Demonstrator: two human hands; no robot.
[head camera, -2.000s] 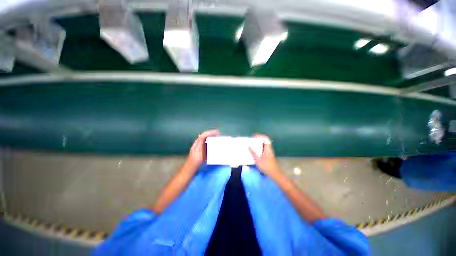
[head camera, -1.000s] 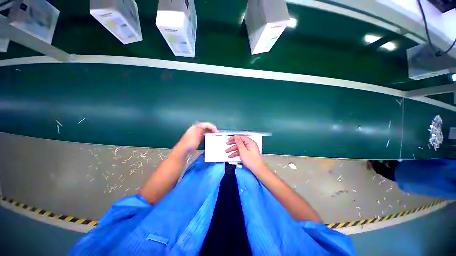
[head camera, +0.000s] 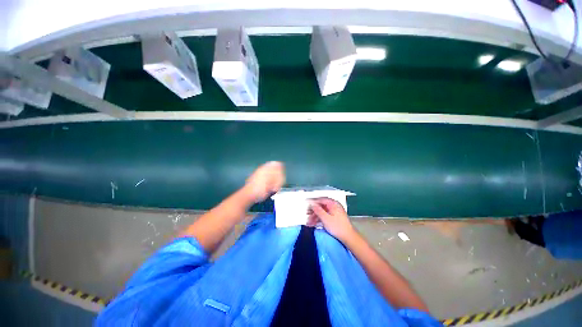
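A white retail box (head camera: 292, 211) is held at my waist, against the near edge of the green belt, with a thin white flap standing out along its far side. My right hand (head camera: 329, 217) lies on the box's white face with its fingers bent. My left hand (head camera: 267, 181) is just beyond the box's left corner, over the belt, with its fingers curled. It is blurred, and I cannot tell if it pinches anything.
Several white boxes (head camera: 236, 73) stand on the far belt, beyond a pale rail (head camera: 319, 117). A white shelf (head camera: 281, 14) with a dark cable runs above. Thin white slivers lie on belt and floor. A person's blue sleeve or garment (head camera: 563, 234) shows at right.
My left hand has moved from the box's far left corner to above the belt, its fingers now curled. My right hand stays on the box. The view has tilted up, showing more shelf.
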